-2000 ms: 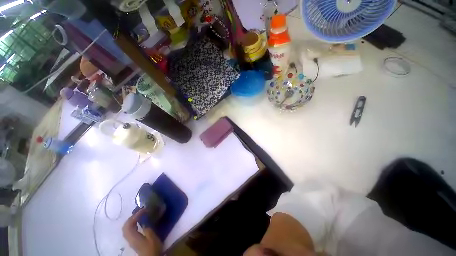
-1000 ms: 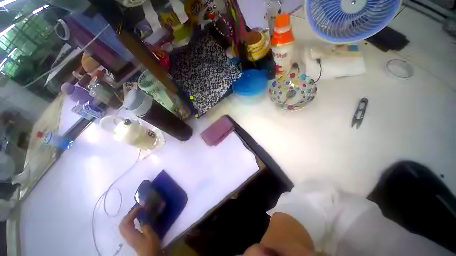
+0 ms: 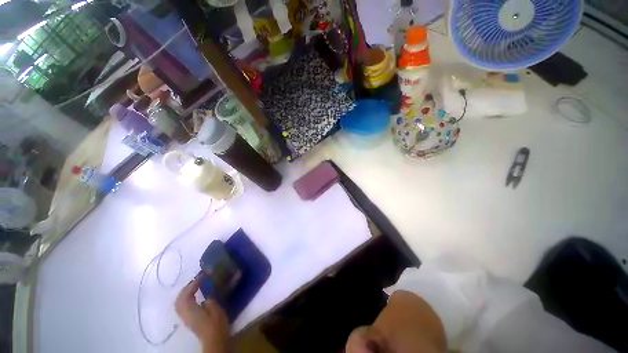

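Note:
My left hand (image 3: 204, 311) holds a dark smartphone (image 3: 222, 266) by its lower left edge. The phone is over a flat navy case or pouch (image 3: 247, 271) on the white side table (image 3: 310, 234); whether they touch is hard to tell. My right hand (image 3: 363, 339) is at the bottom edge, partly cut off and blurred, below a bent bare arm and white sleeve. Its fingers cannot be made out. A maroon-pink case (image 3: 317, 181) lies near the table's corner.
A dark tumbler (image 3: 242, 157), cream bottle (image 3: 208, 178) and thin white cable (image 3: 160, 256) are on the side table. Blue-lidded tub (image 3: 368, 123), dotted bowl (image 3: 425, 132), orange-capped bottle (image 3: 414, 65), fan (image 3: 515, 27) and thread snips (image 3: 517, 167) are on the machine table. A dark gap separates the tables.
The whole view has shifted, so things appear further right. The phone is turned slightly and its bright glare is gone. My left hand still holds it.

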